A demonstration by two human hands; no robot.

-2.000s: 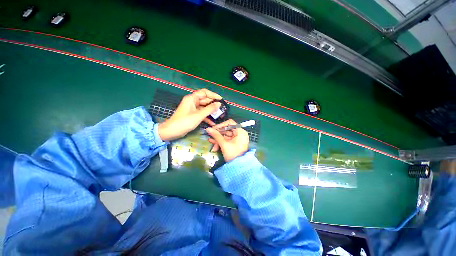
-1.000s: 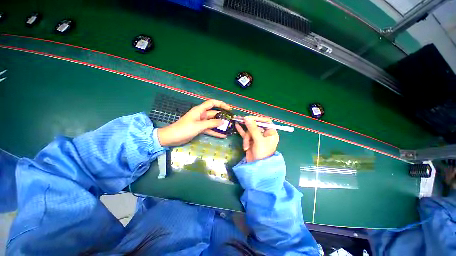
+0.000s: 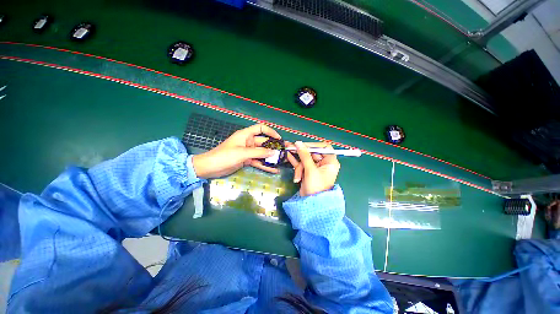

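Observation:
My left hand (image 3: 230, 154) holds a round black electronic module (image 3: 274, 153) with a pale square, its fingers around the module's rim. My right hand (image 3: 316, 170) grips slim tweezers (image 3: 331, 151) with a white handle end pointing right. The tweezers' tips are at the module's right side; whether they touch it or hold anything is too small to tell. A glossy adhesive sheet (image 3: 245, 195) with rows of small yellow patches lies on the green bench just below my hands. A black grid tray (image 3: 206, 130) lies behind my left hand, partly covered by it.
Several round modules, one (image 3: 306, 96) beyond my hands, sit on the green conveyor belt (image 3: 245, 67) past the red edge line. A second film sheet (image 3: 405, 214) lies to the right. Black trays (image 3: 522, 104) stand far right. Another person's blue sleeve (image 3: 534, 270) shows at lower right.
Since two seconds ago, my right hand has moved up and right from over the sheet, bringing the tweezers to the module. The module is slightly lower. The belt modules have shifted slightly right.

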